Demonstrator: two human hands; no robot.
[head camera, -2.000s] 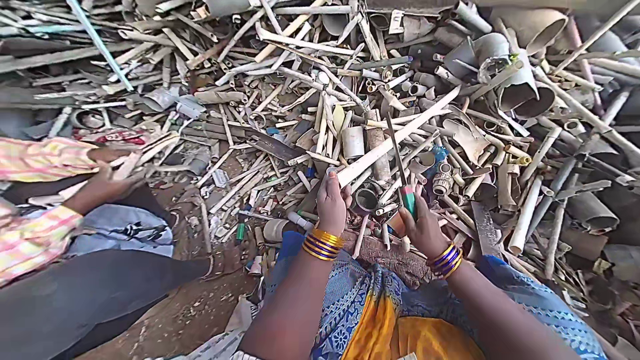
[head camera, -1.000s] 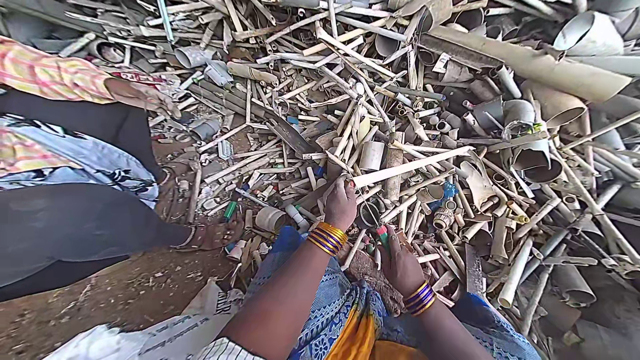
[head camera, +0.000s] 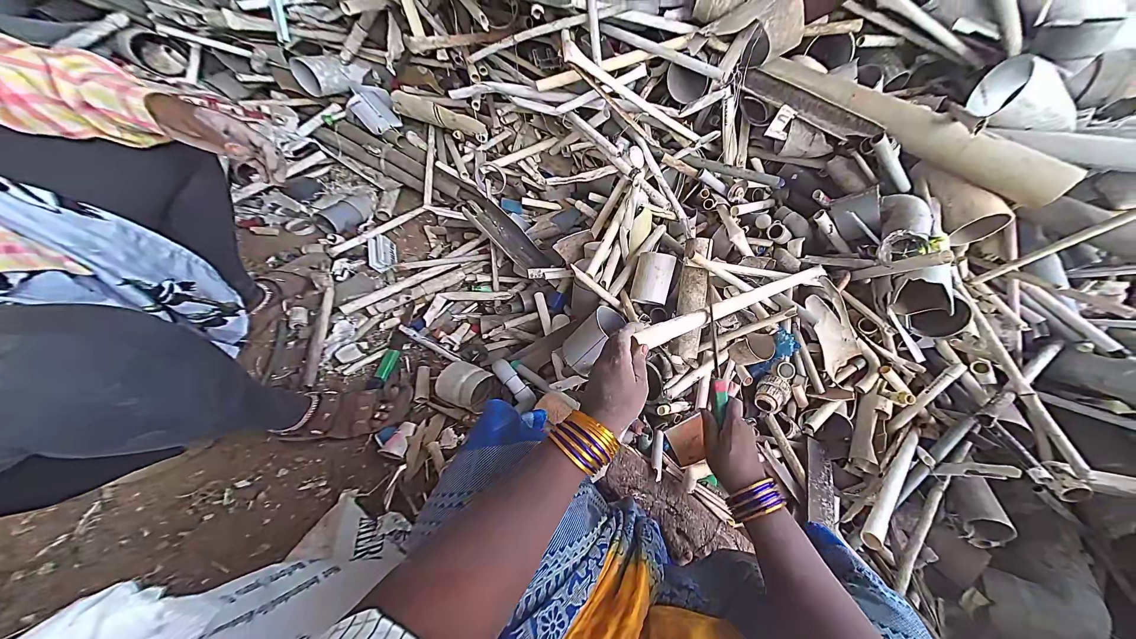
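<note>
My left hand (head camera: 617, 380) grips the near end of a long pale plastic pipe (head camera: 741, 303), which points up and to the right over the heap. Wrapped around a green and red handle (head camera: 720, 401) is my right hand (head camera: 735, 444); a thin dark blade (head camera: 713, 333) rises from it and meets or crosses the pipe. Whether the blade touches the pipe cannot be told. Below and between my hands lies a rough brown block (head camera: 661, 501), partly hidden by the patterned cloth over my lap.
A heap of plastic pipe scraps (head camera: 550, 177) spreads ahead and right, with a long split pipe (head camera: 941, 133) across it. At left another person's hand (head camera: 217, 138) reaches over scraps; their foot (head camera: 342, 415) rests near the heap. A white printed sack (head camera: 293, 577) lies at lower left.
The blade stood beside the pipe, nearly upright; now it lines up with the pipe's middle. The other person's hands, earlier holding pale strips, have moved away from their lap. The view has shifted.
</note>
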